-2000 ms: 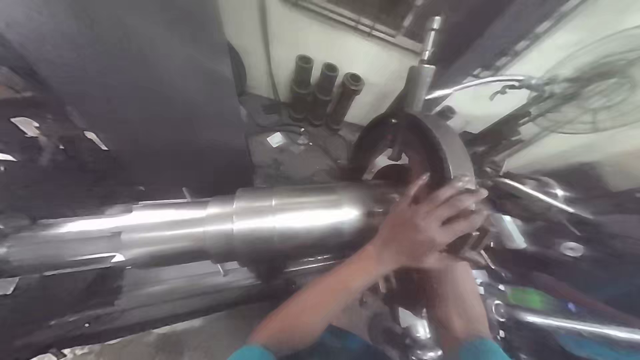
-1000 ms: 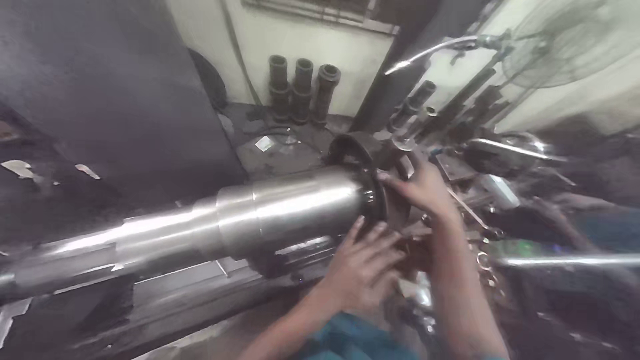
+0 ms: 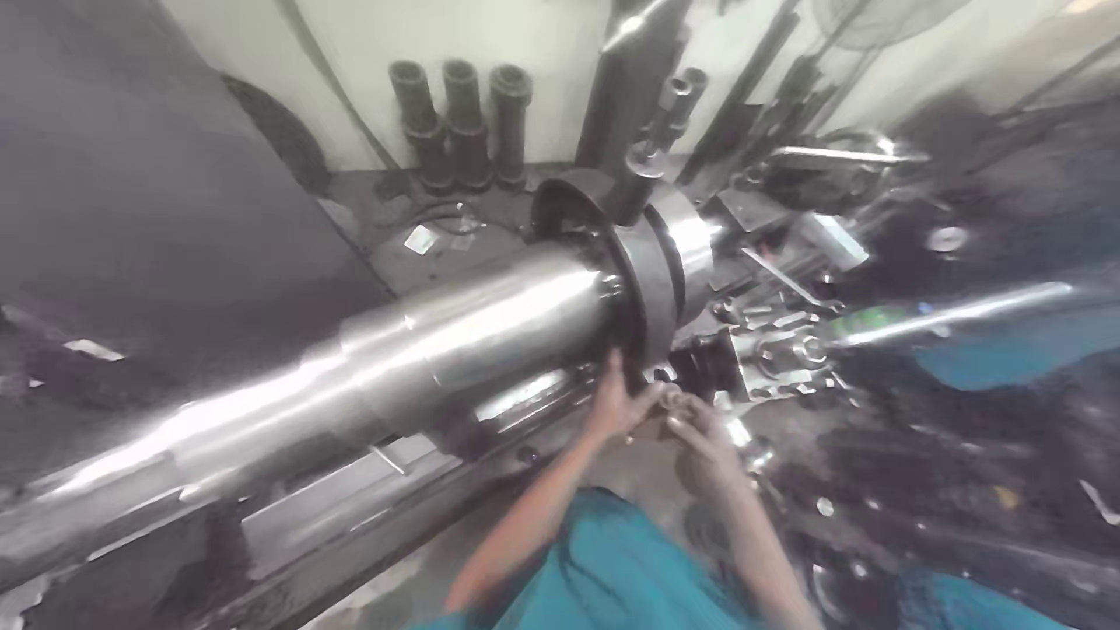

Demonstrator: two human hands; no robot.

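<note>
A large stepped steel shaft [image 3: 490,324] lies across a lathe, its right end inside a dark metal ring [image 3: 643,289]. My left hand [image 3: 617,402] is at the lower edge of that ring, with a finger pointing up against or close to it. My right hand [image 3: 704,433] has its fingertips around a small metal part, perhaps a bolt or nut [image 3: 672,398], just below the ring; blur hides its exact shape. The left thumb reaches to the same small part. A thick upright rod or screw [image 3: 643,175] stands at the top of the ring.
Several dark hollow metal tubes [image 3: 468,122] stand by the wall behind the shaft. A tool post with bolts [image 3: 779,354] sits right of my hands. Beyond it are an open-end wrench [image 3: 792,280], a bright metal bar [image 3: 962,311] and a metal block [image 3: 836,241]. Part of a fan [image 3: 884,17] shows top right.
My hands have gone from the ring's side and upper part to its lower edge, where they are now close together. The view has shifted.
</note>
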